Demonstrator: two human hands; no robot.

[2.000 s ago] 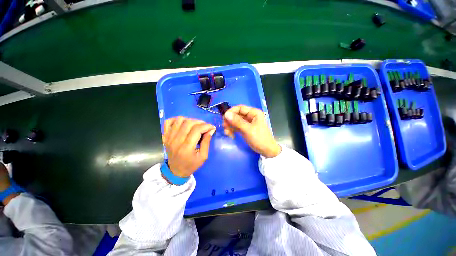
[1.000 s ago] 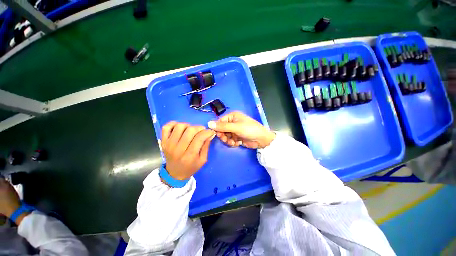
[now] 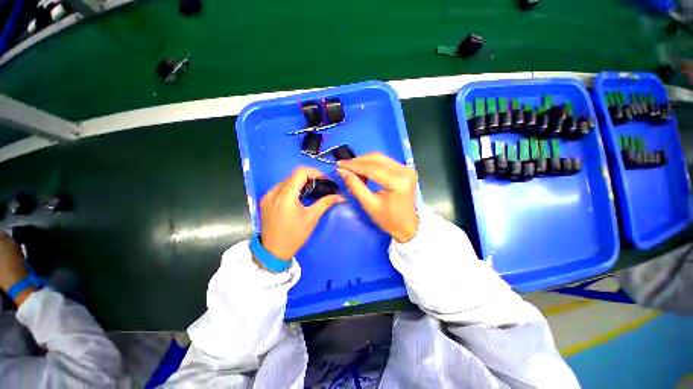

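Note:
My left hand, with a blue wrist band, holds a glossy black housing between thumb and fingers over the centre blue tray. My right hand is just right of it, thumb and forefinger together near a silver lead; whether it grips anything is unclear. Black units with thin silver leads lie at the tray's far end. Another black unit lies nearer, and one more is partly hidden by my right fingers. Tiny dark parts lie near the tray's near edge.
Two blue trays at right hold rows of green-and-black units. The green belt beyond carries loose black units. Another person's hand and sleeve are at far left; a grey sleeve is at far right.
My left hand has opened its grasp, and a black housing now shows in it. My right hand has moved slightly up, its fingertips nearer the silver lead. The view has shifted.

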